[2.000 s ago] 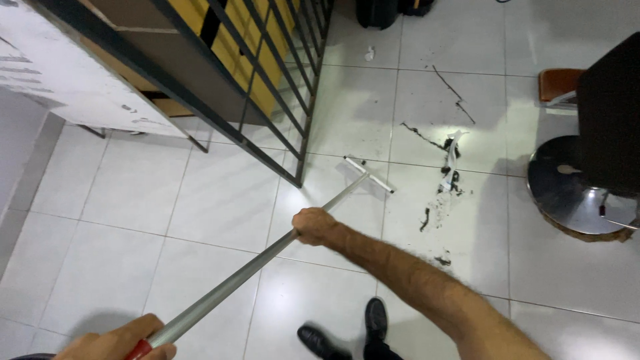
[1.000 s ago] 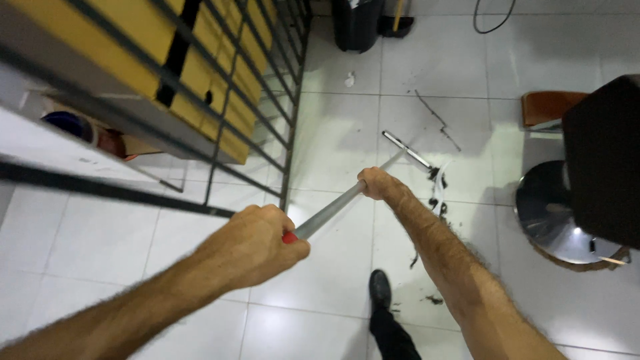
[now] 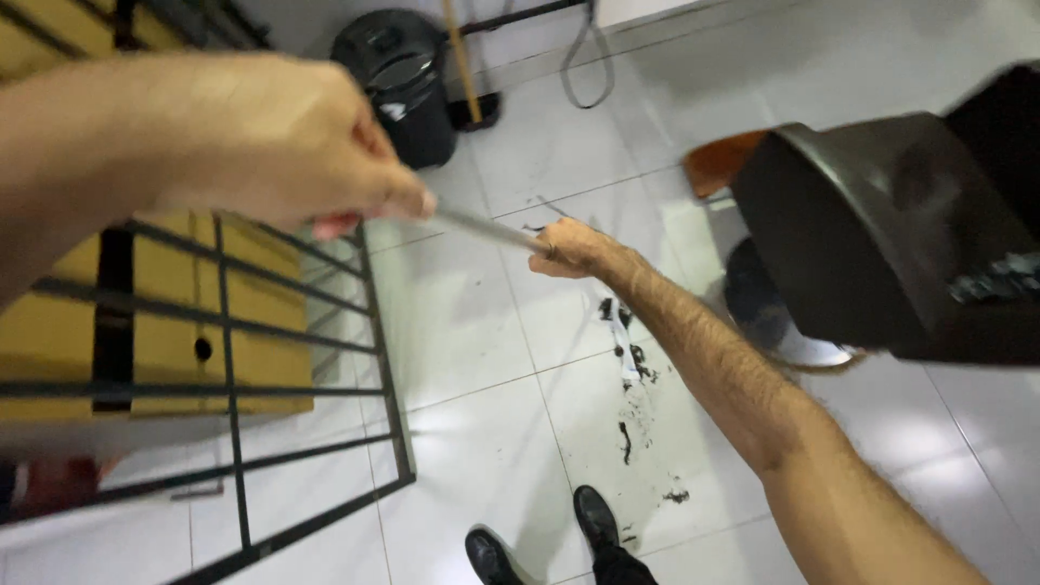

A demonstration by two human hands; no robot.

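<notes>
My left hand (image 3: 292, 146) is closed around the red-gripped upper end of a metal pole (image 3: 487, 230), high at the left of the view. Farther along, my right hand (image 3: 573, 248) grips the same pole near the middle. The pole's far end is hidden behind my right hand, so its squeegee-like head does not show. Below my right forearm, dark hair-like debris (image 3: 624, 443) and a crumpled white strip (image 3: 621, 345) lie on the tiled floor.
A black metal grille (image 3: 231, 390) stands at the left before yellow panels (image 3: 171, 349). Beyond are a black bin (image 3: 414, 114), a dustpan (image 3: 475, 112) and a hanging cable (image 3: 587, 81). A dark salon-type chair (image 3: 861, 244) is at the right; my black shoes (image 3: 597, 518) are below.
The view has shifted, showing more of the bin and dustpan. My left hand has risen in the view with the pole's end. The pole's head, seen on the floor earlier, is now out of sight.
</notes>
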